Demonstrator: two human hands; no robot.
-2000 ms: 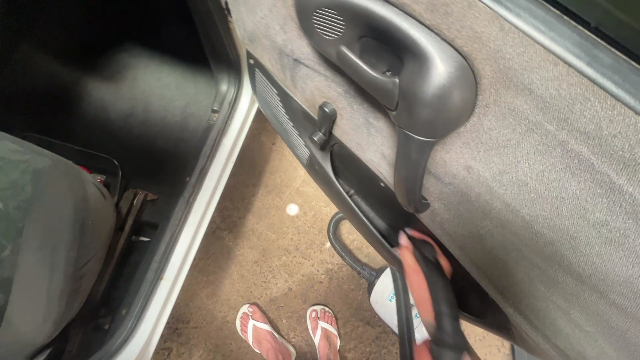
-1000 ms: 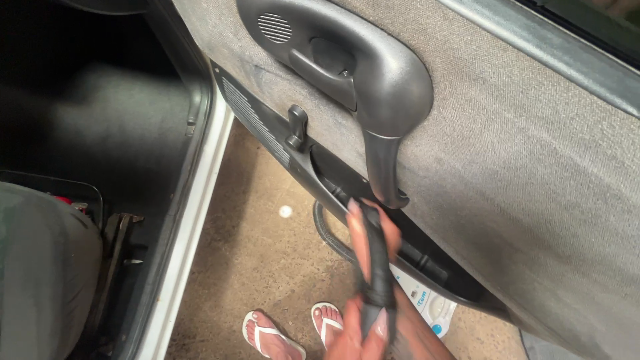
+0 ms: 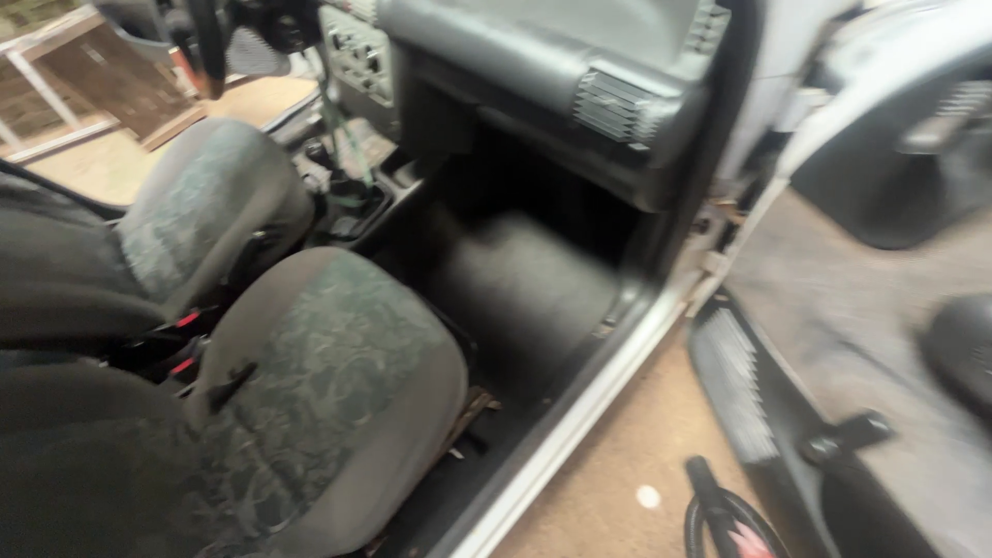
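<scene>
At the bottom right edge, blurred fingers of what appears to be my right hand (image 3: pixel 748 541) are closed around a black tube (image 3: pixel 707 484). The tube's free end points up, beside the lower part of the car door, and a ribbed black hose (image 3: pixel 692 521) loops around it. Most of the hand is cut off by the frame. My left hand does not show. Close to the tube is the door's storage pocket (image 3: pixel 872 496), with a window crank (image 3: pixel 852 435) above it. The grey fabric door panel (image 3: pixel 829 310) stands swung out at the right.
Two patterned fabric seats (image 3: pixel 333 395) fill the left. Ahead are the dashboard (image 3: pixel 496 46), gear lever area (image 3: pixel 349 198) and dark footwell (image 3: pixel 535 287). A white door sill (image 3: pixel 573 422) runs diagonally beside the tan floor (image 3: pixel 612 480), where a small white disc (image 3: pixel 648 497) lies.
The view has swung left and up to the seats and dashboard. The tube, held by both hands over the door pocket a second ago, is now beside the door at the bottom edge.
</scene>
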